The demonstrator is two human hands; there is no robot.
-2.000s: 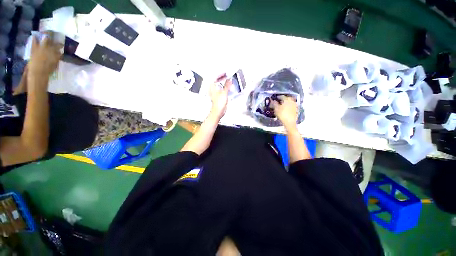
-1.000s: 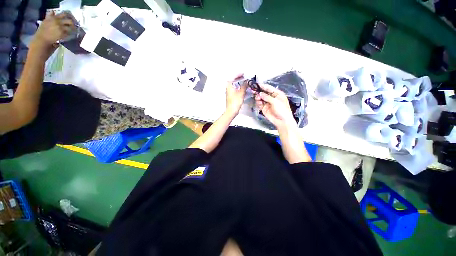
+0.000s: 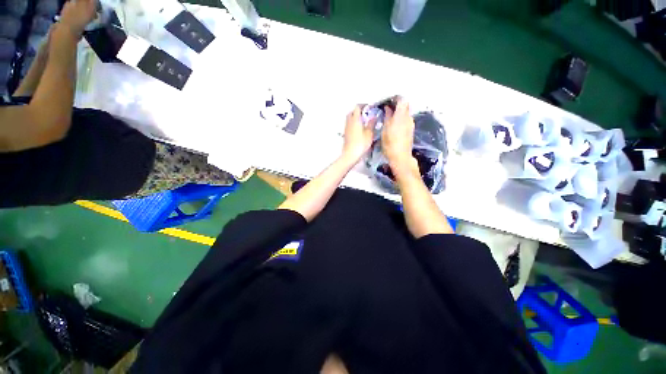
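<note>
My left hand (image 3: 358,134) and my right hand (image 3: 398,131) are close together over the white bench. Both hold a small accessory box (image 3: 375,113), black outside and whitish inside, tilted between the fingers. The fingers hide much of it, and I cannot see the black cable clearly. A crumpled clear poly bag (image 3: 432,139) with dark contents lies beside and partly behind my right hand. A small white piece with a black pattern (image 3: 276,109) lies left of my hands, next to a small dark square (image 3: 295,120).
Rows of white foam sleeves (image 3: 540,161) with dark items at their mouths lie at right. Flat black cards (image 3: 164,67) lie at left, near a co-worker's arm (image 3: 58,80). A black box (image 3: 568,77) is on the green belt. Blue stools (image 3: 559,321) stand below the bench.
My right hand left the bag, brought a dark cable to my left hand, and now both hands are closed round the small box, slightly farther forward. The co-worker's hand moved up toward the frame's edge.
</note>
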